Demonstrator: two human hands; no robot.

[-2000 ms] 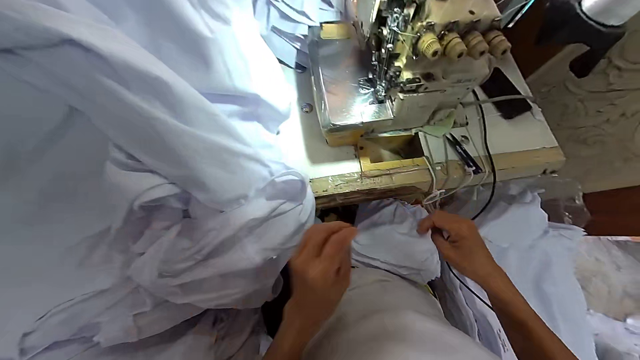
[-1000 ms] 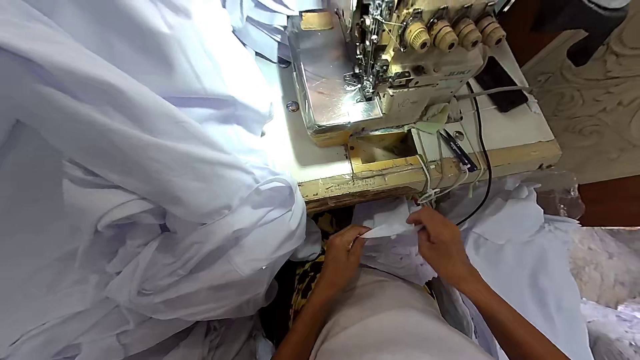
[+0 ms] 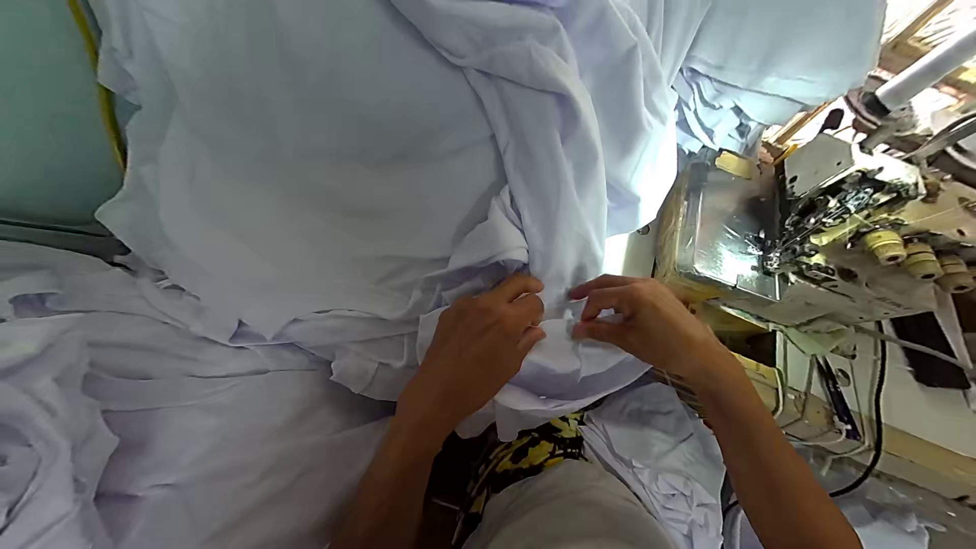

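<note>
A large heap of white fabric pieces [image 3: 328, 168] fills the middle and left of the head view. My left hand [image 3: 488, 332] rests on the fabric with curled fingers, pinching an edge of it. To its right, my right hand [image 3: 629, 316] pinches the same white garment edge [image 3: 557, 351] between thumb and fingers. A small gap separates the two hands. The fingertips partly hide the gripped cloth. An overlock sewing machine [image 3: 846, 221] stands at the right, its metal plate [image 3: 732, 229] lit by a lamp.
The wooden table edge [image 3: 900, 450] runs along the lower right, with a black cable [image 3: 881, 412] and pens [image 3: 835, 396] there. Yellow thread tension knobs [image 3: 886, 245] sit on the machine's front. More white cloth [image 3: 663, 457] hangs below the table.
The view has turned left, toward the fabric heap. Both hands have moved from the small white piece below the table edge to the heap beside the machine.
</note>
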